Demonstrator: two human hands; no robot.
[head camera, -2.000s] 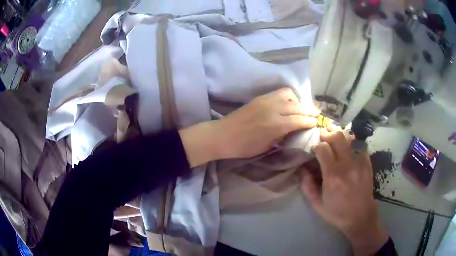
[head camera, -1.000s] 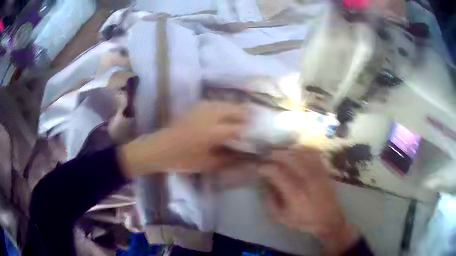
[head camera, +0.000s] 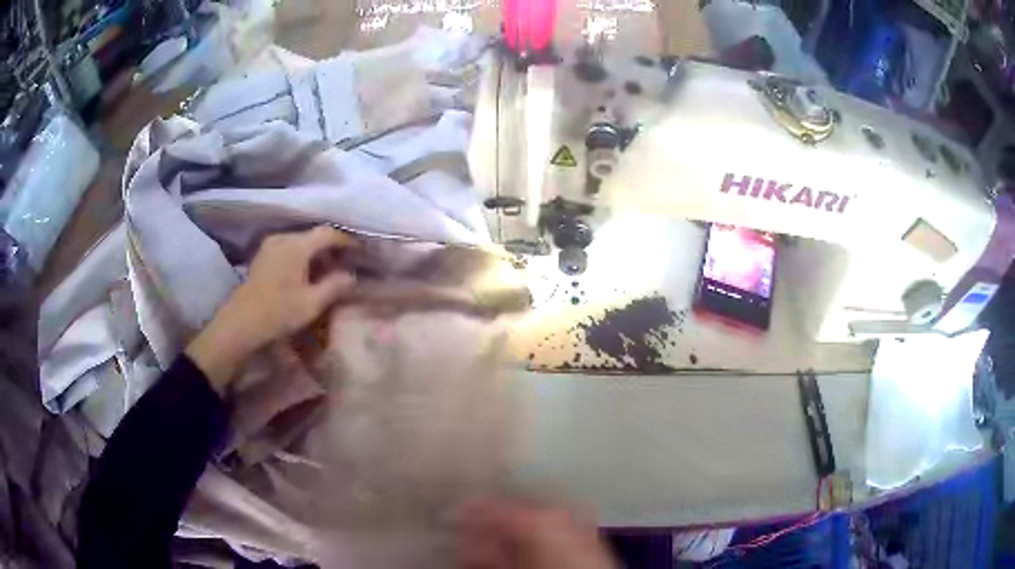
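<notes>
The garment (head camera: 417, 411), brown-beige with a pale reverse, lies across the left and middle of the machine table, partly motion-blurred. My left hand (head camera: 278, 289) has its fingers curled on a fold of it, left of the needle area. My right hand (head camera: 540, 539) is a blur at the bottom edge, by the garment's lower part; its fingers cannot be made out. The brown edge of the cloth reaches the presser foot area (head camera: 521, 265). The white sewing machine (head camera: 690, 145) with "HIKARI" lettering stands at the right.
A lit smartphone (head camera: 737, 276) lies under the machine arm. Dark lint (head camera: 632, 331) is spread right of the needle. A black tool (head camera: 816, 422) and a white translucent bag (head camera: 926, 406) lie at the right table edge. Blue crates (head camera: 935, 522) are below.
The view has swung right, showing more of the machine. My hands have left the needle, my left to the left and my right down towards the front. More brown-beige face of the cloth shows.
</notes>
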